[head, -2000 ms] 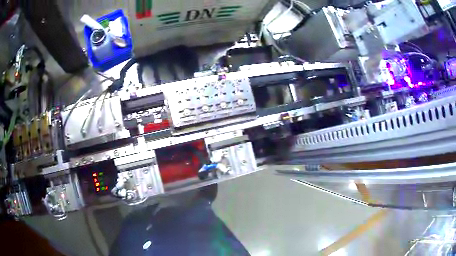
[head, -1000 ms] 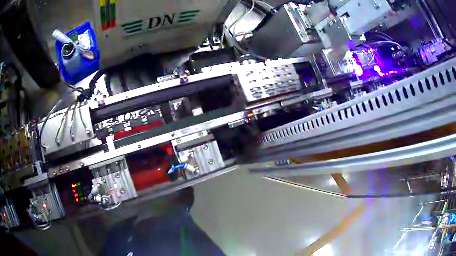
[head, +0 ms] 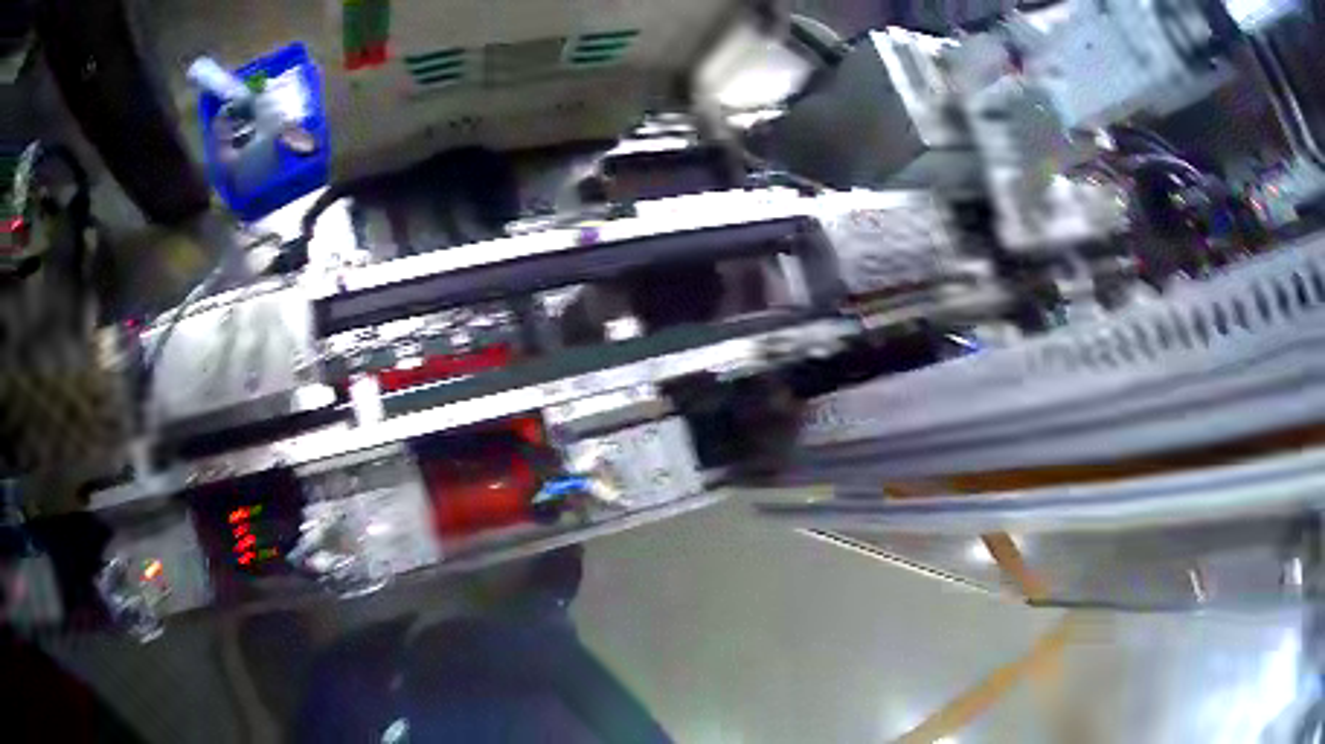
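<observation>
No hand shows in the head view. The view is blurred. A long silver conveyor rail (head: 610, 371) runs across the machine in front of me, with a dark gap along it. A pale carrier plate (head: 894, 244) sits on the rail at the right. A white cover plate (head: 236, 372) lies at the left end, beside blurred tan blocks (head: 66, 393). Silver clamp fixtures (head: 363, 516) stand along the near edge, with a red part (head: 487, 472) between two of them.
A blue bin (head: 269, 134) holding a white-grey bottle stands behind the rail. An off-white cabinet (head: 509, 109) with green marks is at the back. A slotted grey duct (head: 1163, 327) runs right. Dark clothing (head: 465, 661) and floor (head: 727, 625) with a yellow-brown line show below.
The carrier plate has moved right along the rail since the first frame, uncovering the gap. The purple glow at the right is gone. The view has shifted and blurred.
</observation>
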